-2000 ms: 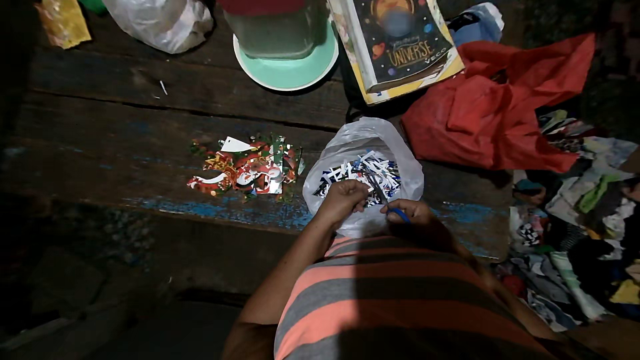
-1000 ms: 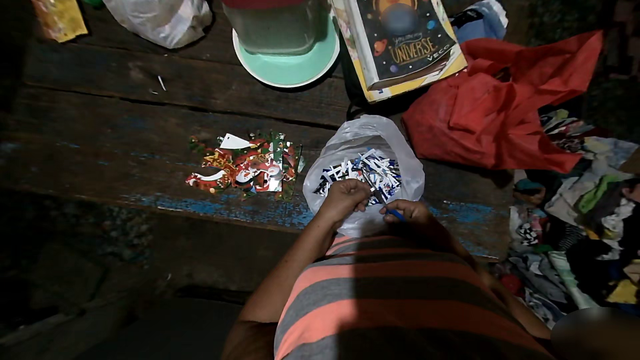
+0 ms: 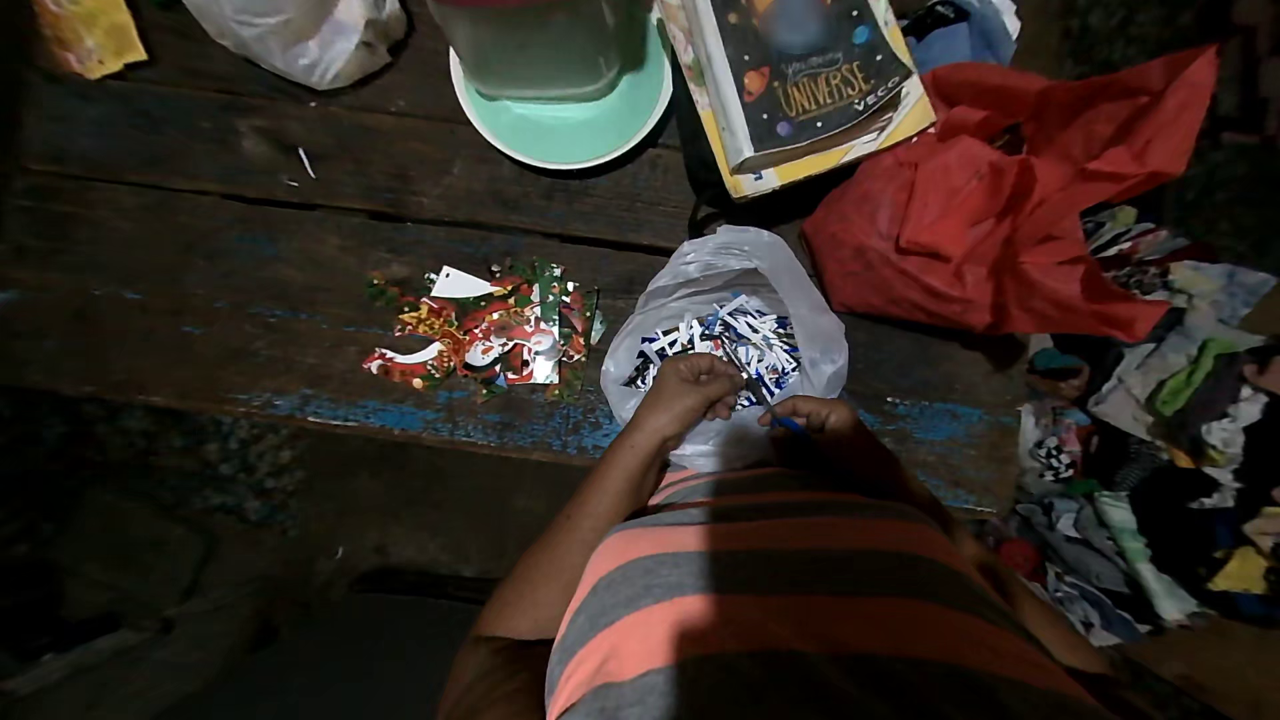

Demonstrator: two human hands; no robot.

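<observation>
My right hand [image 3: 815, 415] is closed round the blue handles of a pair of scissors [image 3: 787, 424], whose blades point up and left over a white plastic bag [image 3: 640, 305]. Many short paper strips [image 3: 755, 335], mostly white and blue, lie inside the bag. At the bag's near side my left hand [image 3: 700, 388] has its fingertips pinched together beside the blades; whether a small piece is between them cannot be made out. To the left, a pile of colourful printed cut-outs [image 3: 500, 335], largely red, white and green, lies on the dark wooden table [image 3: 200, 260].
Behind the bag are stacked books [image 3: 820, 90] and a mint-green plate [image 3: 560, 135] under a container [image 3: 535, 50]. A red bag [image 3: 1000, 210] lies at the right, with heaped cloth scraps [image 3: 1150, 450] beyond the table. Another plastic bag [image 3: 310, 35] and a yellow packet [image 3: 90, 35] are at the upper left.
</observation>
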